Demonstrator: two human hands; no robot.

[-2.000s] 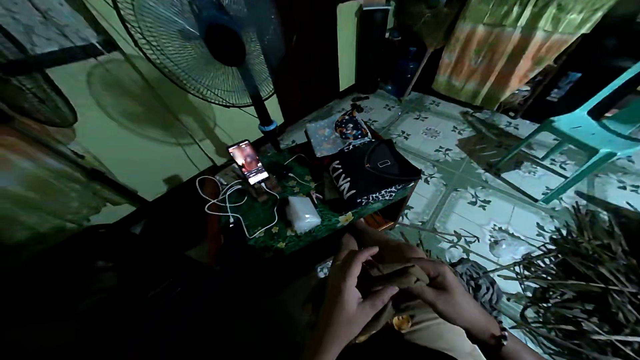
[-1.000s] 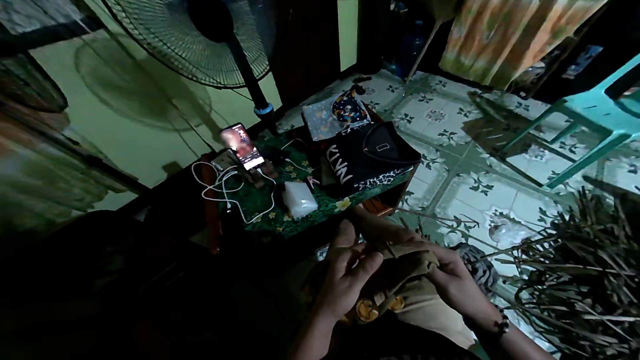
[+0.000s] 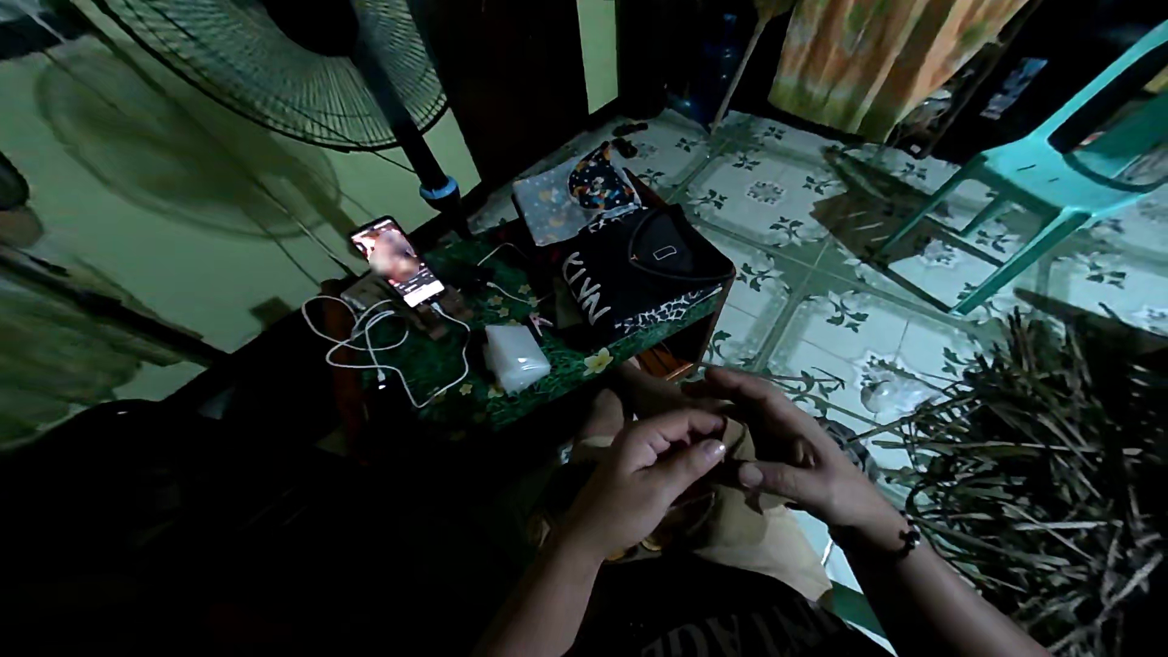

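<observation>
My left hand [image 3: 662, 470] is low in the middle of the head view, its thumb and fingers pinched together near a thin brownish strip. Facing it, my right hand [image 3: 798, 456] wears a dark beaded bracelet [image 3: 908, 536] and has its fingers curved around the same spot. The strip is dim and partly hidden by the fingers, so its kind cannot be told. Below the hands lies tan cloth [image 3: 766, 534] over my lap. Just beyond them is a low table [image 3: 598, 362] with a green flowered cover.
The table holds a lit smartphone [image 3: 399, 262], a white cable [image 3: 365, 338], a white plastic-wrapped block [image 3: 517, 358] and a folded black shirt [image 3: 639, 265]. A standing fan [image 3: 401, 109] is behind. Dry strips [image 3: 1040, 493] are heaped at right, near a green plastic chair [image 3: 1049, 173].
My hands have come closer together, and the fingers of my right hand are raised more. The brownish piece between them shows less than before.
</observation>
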